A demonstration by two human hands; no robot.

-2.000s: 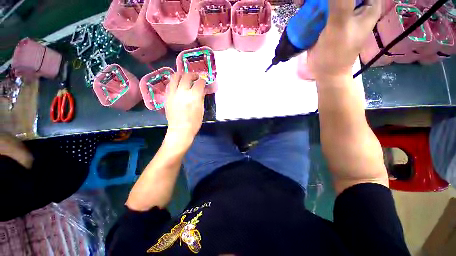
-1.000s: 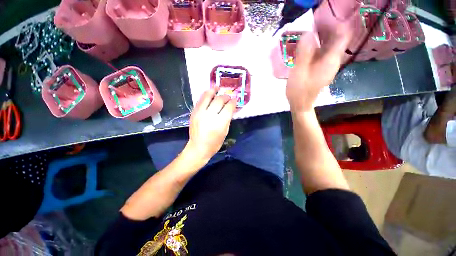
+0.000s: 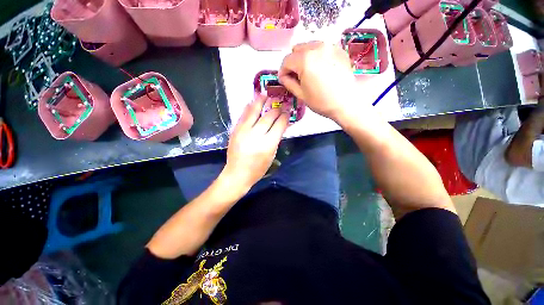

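Note:
A pink housing (image 3: 301, 111) with a green-and-white frame board inside its rim stands on the white work sheet (image 3: 240, 71). My left hand (image 3: 253, 146) is on its near side, fingers over the rim, holding it. My right hand (image 3: 319, 77) is over its far right rim, fingertips pinched together; whether they hold something small cannot be told. Another housing with a frame board (image 3: 383, 55) stands to the right on the sheet. The dark nose of the electric screwdriver (image 3: 371, 13) shows at the top edge, out of my hands.
Two housings with frame boards (image 3: 101, 116) (image 3: 182, 113) stand at left. Large housings (image 3: 167, 24) stand behind, with screws (image 3: 319, 13) heaped beside them. Loose frame boards (image 3: 39, 65) lie far left, red scissors handles (image 3: 6, 145) at the left edge. A black cord (image 3: 438, 44) crosses stacked housings at right.
My right hand has let go of the screwdriver and moved left to the housing in front of me. My left hand has brought that housing onto the white sheet. The view has shifted right.

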